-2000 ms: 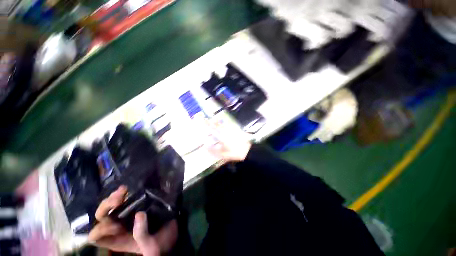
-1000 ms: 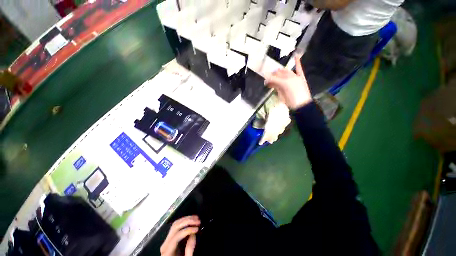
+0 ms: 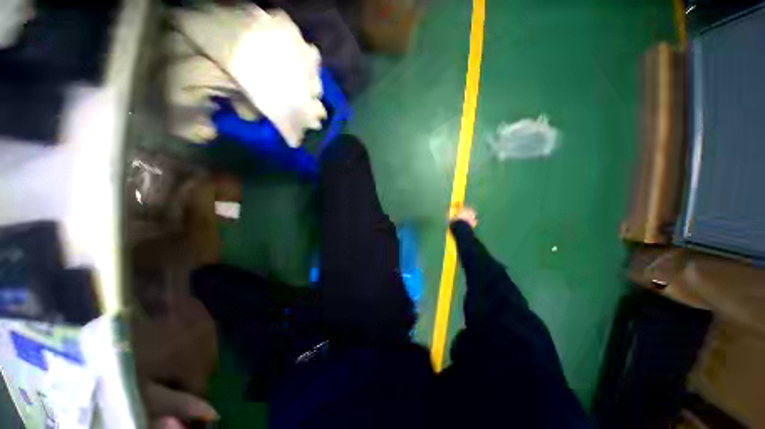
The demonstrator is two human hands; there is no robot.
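Observation:
The view is turned down to the floor and blurred. My right hand (image 3: 464, 216) is small at the end of its dark sleeve, over the yellow floor line; its fingers cannot be made out. My left hand (image 3: 180, 406) is blurred and cut off by the bottom edge, beside the bench; whether it holds anything cannot be told. A black carton blank (image 3: 32, 260) lies on the white-covered bench (image 3: 126, 167) at the left, cut off by the picture. Part of the printed sheet (image 3: 33, 369) shows below it. Dark carton sides (image 3: 42, 105) show at the upper left.
A pale crumpled bag or cloth (image 3: 273, 71) lies over a blue stool (image 3: 268, 134). Brown cardboard (image 3: 176, 293) is under the bench. The yellow line (image 3: 467, 126) crosses the green floor. At the right are cardboard (image 3: 658, 142), a grey bin or panel (image 3: 734, 126) and a black crate (image 3: 658, 360).
The view has swung right and down, away from the bench. The stack of blanks has left the picture. My right hand has moved from beside the open cartons to over the floor.

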